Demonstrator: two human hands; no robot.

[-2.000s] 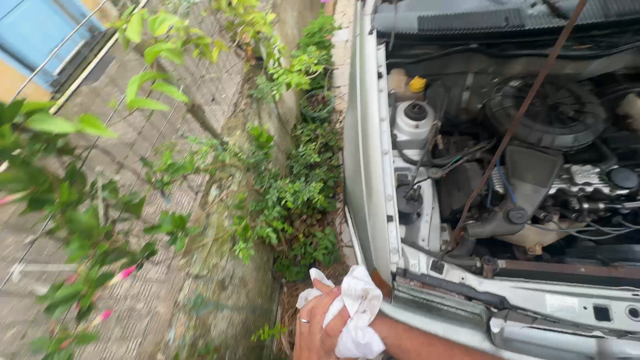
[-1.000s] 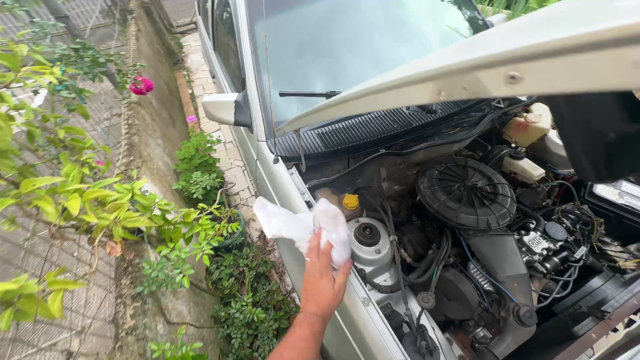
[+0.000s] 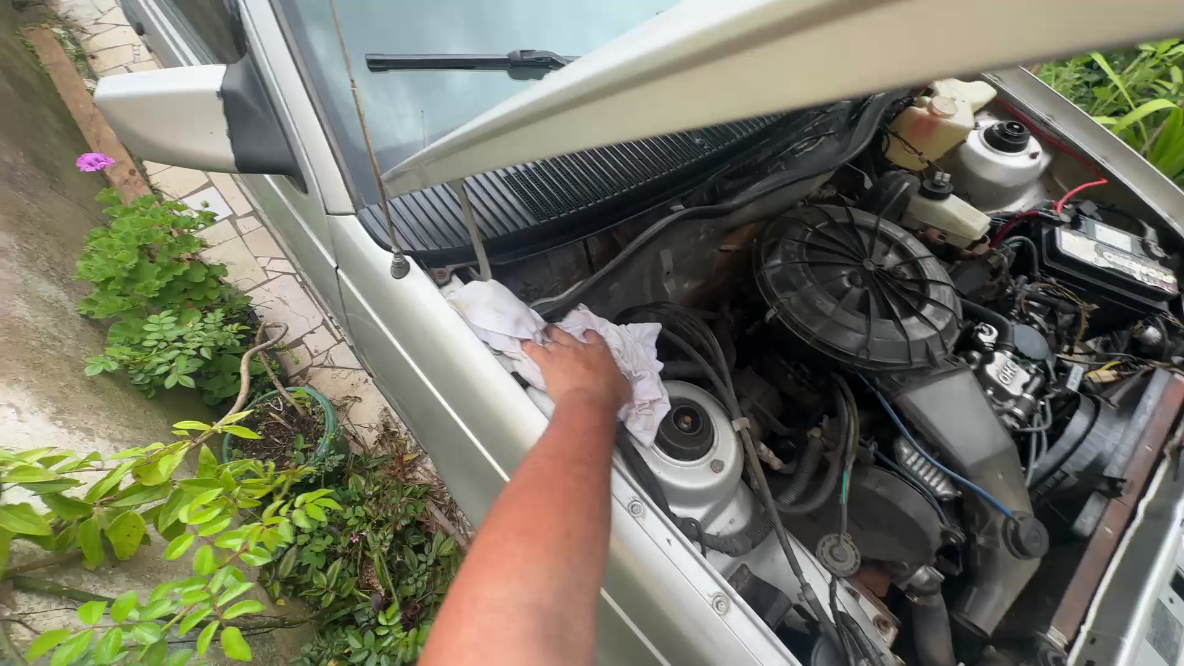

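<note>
My left hand (image 3: 578,365) presses a crumpled white cloth (image 3: 615,347) against the inner edge of the silver car's fender (image 3: 435,361), near the rear corner of the engine bay. The fingers are spread over the cloth and partly sunk into its folds; the thumb is hidden. Just below the cloth is the round metal strut tower (image 3: 689,435) with its dark centre. Black hoses (image 3: 708,356) pass close to the cloth's right side. A thin antenna (image 3: 400,264) stands on the fender beyond the hand. My right hand is out of view.
The raised bonnet (image 3: 740,83) slants over the bay. A round black air filter housing (image 3: 860,287), a battery (image 3: 1110,254) and a fluid reservoir (image 3: 930,129) lie to the right. Left of the car are a side mirror (image 3: 171,116), a stone path (image 3: 296,310) and leafy plants (image 3: 157,287).
My left hand and the cloth have moved from above the fender and strut tower to the fender's rear inner corner. The view has shifted greatly since the earliest frame.
</note>
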